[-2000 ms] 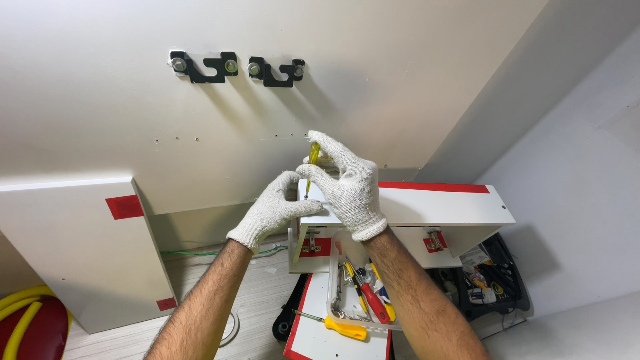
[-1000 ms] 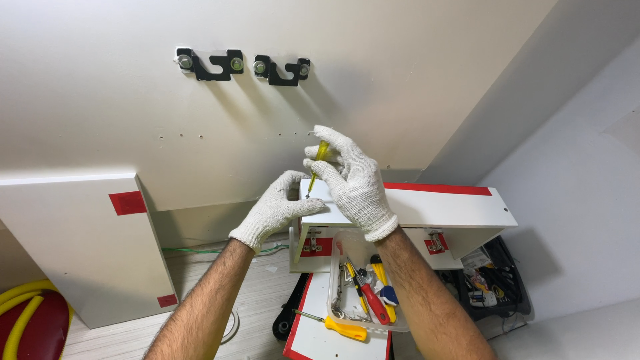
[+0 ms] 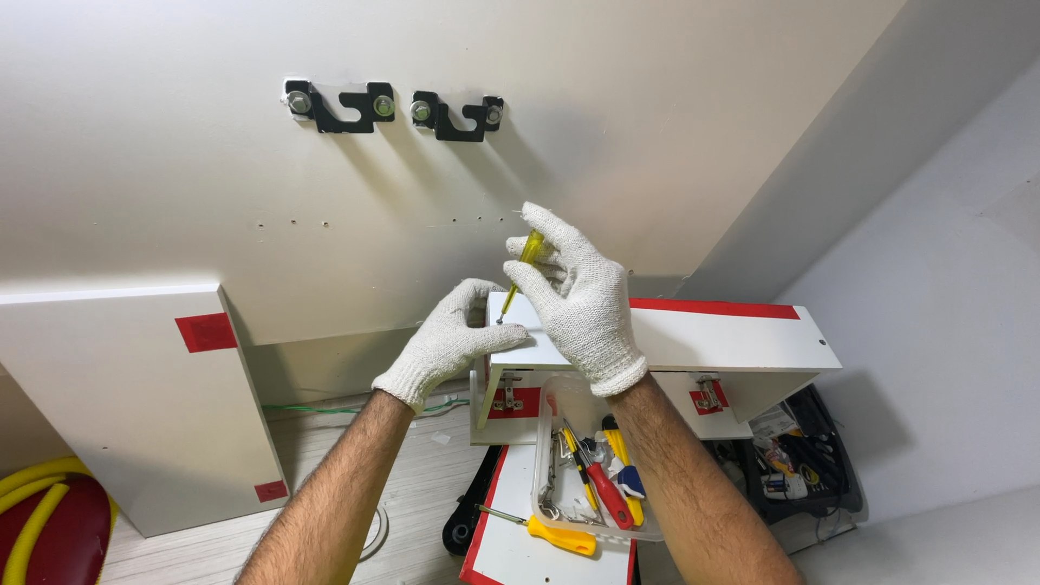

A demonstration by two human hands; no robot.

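My right hand [image 3: 581, 301], in a white knitted glove, holds a small screwdriver with a translucent yellow handle [image 3: 530, 247]. The blade slants down to a screw [image 3: 500, 321] near the left end of a white cabinet's top panel [image 3: 699, 335]. My left hand [image 3: 455, 337], gloved too, grips the panel's left corner, its thumb on top close to the screw and its other fingers partly hidden behind the edge. Metal hinges [image 3: 509, 393] on red patches are fixed inside the cabinet below.
A clear plastic bin [image 3: 543, 487] of tools and a yellow-handled screwdriver [image 3: 562, 536] lie below the cabinet. A white board [image 3: 138, 406] leans at left. Black brackets [image 3: 349, 114] are bolted to the wall. An open toolbox [image 3: 800, 463] stands at right.
The fingers of my right hand have shifted and spread around the screwdriver handle. My left hand stays at the panel's corner.
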